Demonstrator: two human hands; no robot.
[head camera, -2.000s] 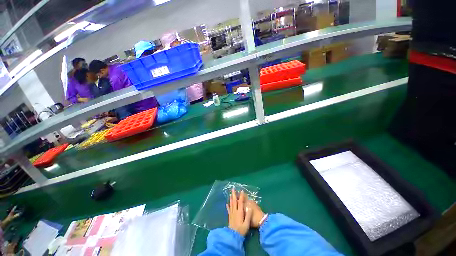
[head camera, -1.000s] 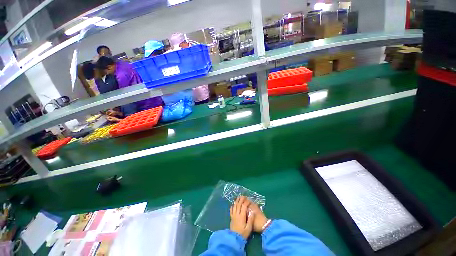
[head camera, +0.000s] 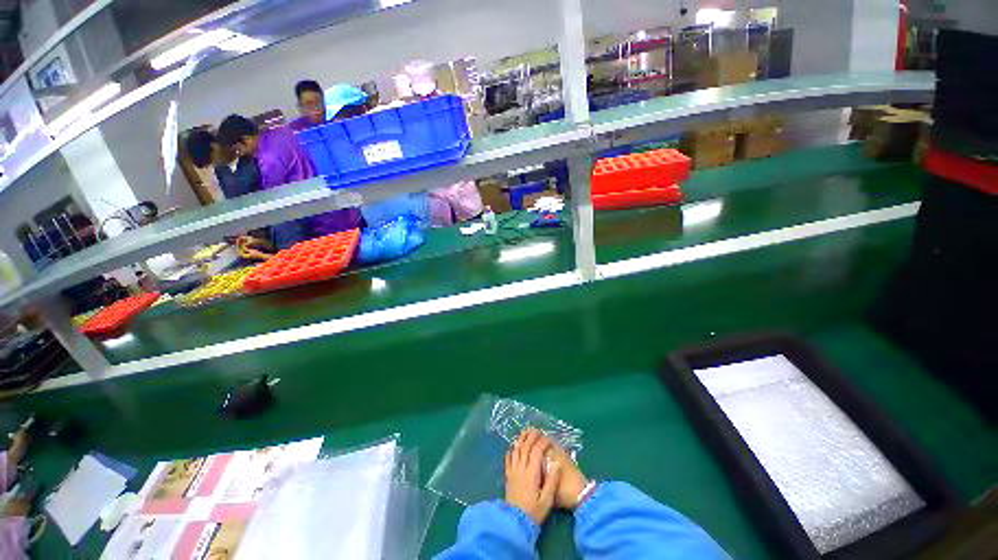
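Note:
A clear plastic bag (head camera: 473, 457) lies flat on the green mat in front of me, glinting at its far edge. My left hand (head camera: 530, 477) and my right hand (head camera: 567, 477) rest side by side and touching on the near right part of the bag. The fingers are together and point away from me. Whether anything lies under my hands is hidden. A stack of empty poly bags (head camera: 326, 510) lies to the left, partly over printed sheets (head camera: 208, 481).
A black packing tray (head camera: 731, 443) with a silvery bubble wrap liner (head camera: 815, 448) is at right. Stacked black bins (head camera: 950, 273) stand at far right. A small black unit (head camera: 250, 396) lies at left beyond the sheets. A raised metal shelf holds a blue crate (head camera: 394, 140). People are across the bench.
The camera view has shifted slightly, so the scene sits further right. Since two seconds ago my fingers have drawn back a little on the bag. People across the bench have moved.

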